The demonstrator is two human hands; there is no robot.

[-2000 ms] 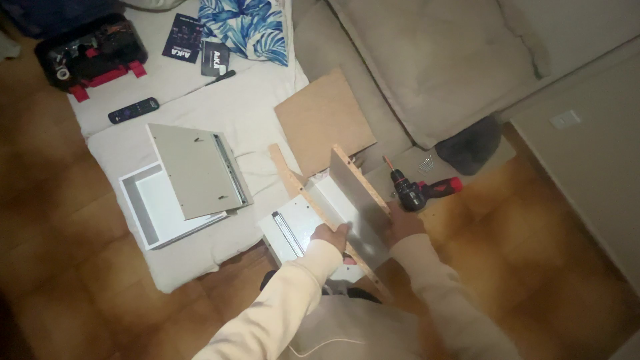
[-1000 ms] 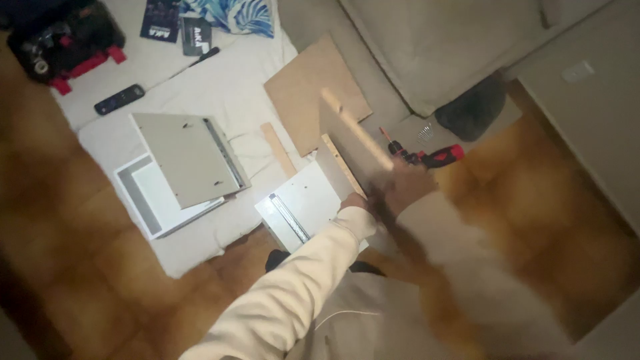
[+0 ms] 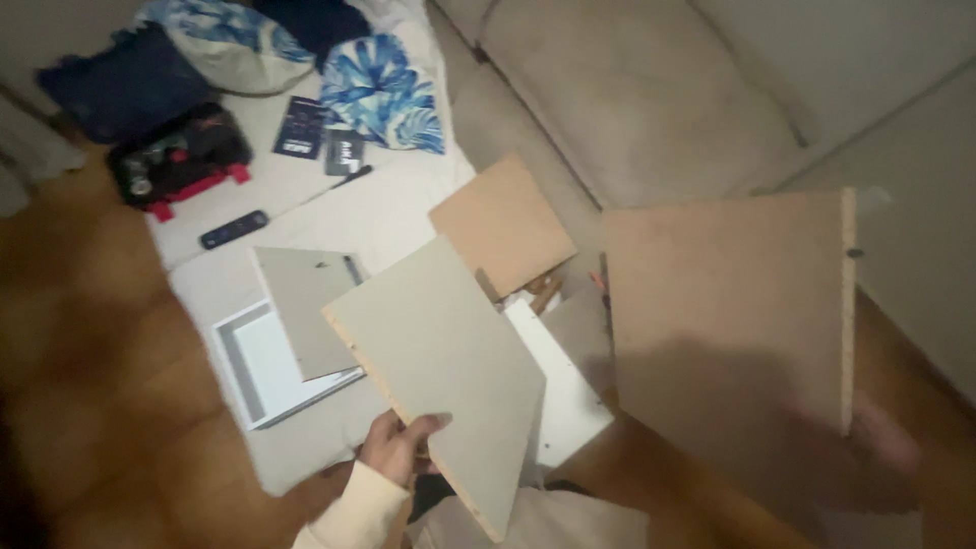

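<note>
My left hand (image 3: 400,446) grips a pale grey panel (image 3: 450,366) by its raw chipboard edge, thumb on the face, at lower centre. At the right, my blurred right hand (image 3: 884,438) holds a larger brown-faced board (image 3: 724,313) near the lower end of its narrow edge. A small dark fitting sticks out of that edge. Behind the grey panel lies a white panel (image 3: 568,396) with small holes. Further left, another grey panel (image 3: 305,305) with a metal runner leans over a white drawer box (image 3: 232,366).
A light cloth (image 3: 381,213) covers the seat, bearing an open tool case (image 3: 183,164), a remote control (image 3: 234,229), printed leaflets (image 3: 300,130) and a patterned cushion (image 3: 377,91). A square brown board (image 3: 503,229) rests by the sofa (image 3: 625,99). Tiled floor (image 3: 99,381) runs along the left.
My hands have moved apart, each with a panel. The right-hand board has swung out to the right and now hides most of the cordless drill's place. The left-hand panel has come up in front of the white panel.
</note>
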